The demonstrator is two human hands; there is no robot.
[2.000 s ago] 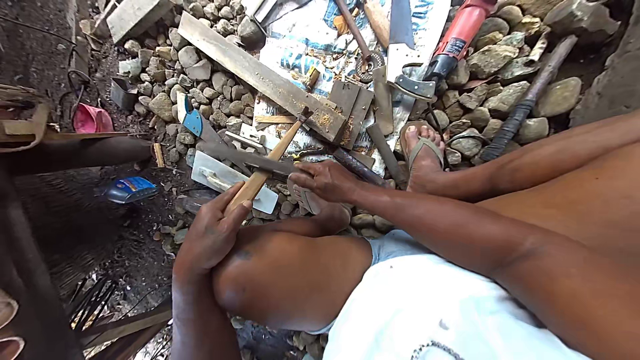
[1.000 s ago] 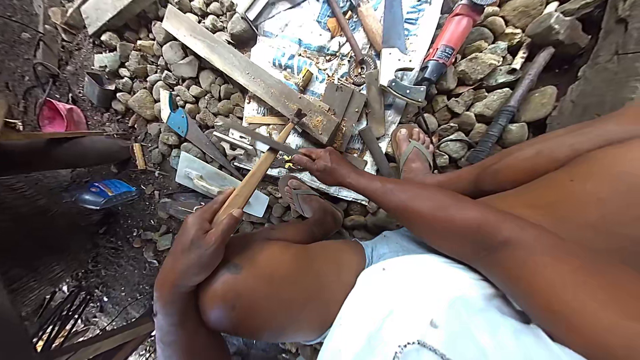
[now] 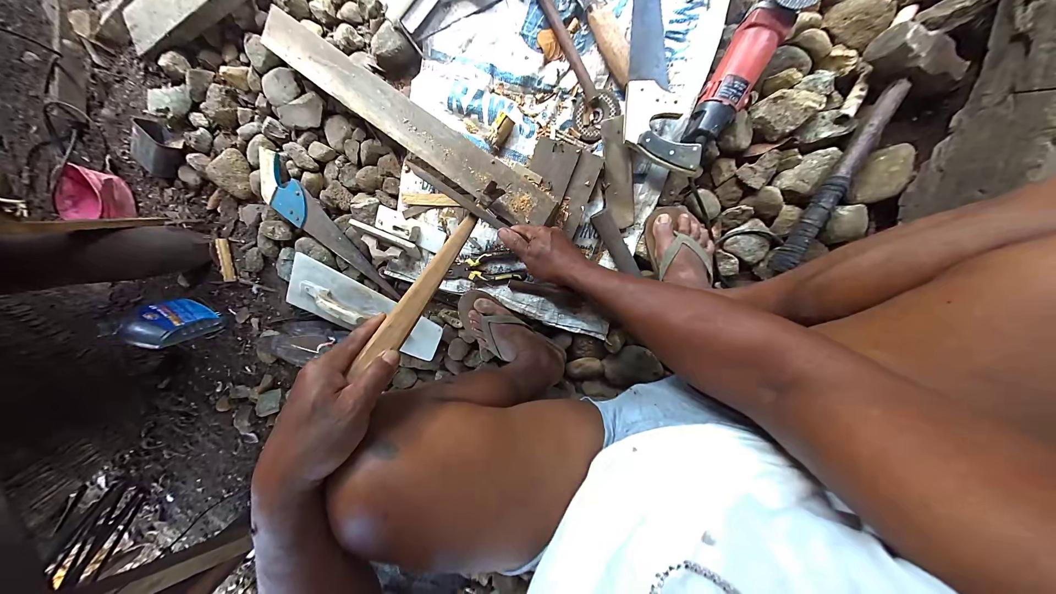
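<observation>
My left hand grips the lower end of a pale wooden handle, resting near my knee. The handle slants up to the right, its far tip at the edge of a wooden board strewn with sawdust. My right hand is closed on one end of a long, dark, narrow tool, perhaps a file, that crosses the handle's tip. Pliers with yellow and black grips lie just below the right hand. A plastering trowel and a blue-handled handsaw lie left of the handle.
A printed sack lies over round stones, bearing wood blocks and a large knife. Right of it are a red angle grinder and a wrapped bar. At left are a pink container and a plastic bottle.
The dark tool in my right hand has slid across the handle; two seconds ago it lay lower along the wood, nearer my left hand. My left hand still holds the handle.
</observation>
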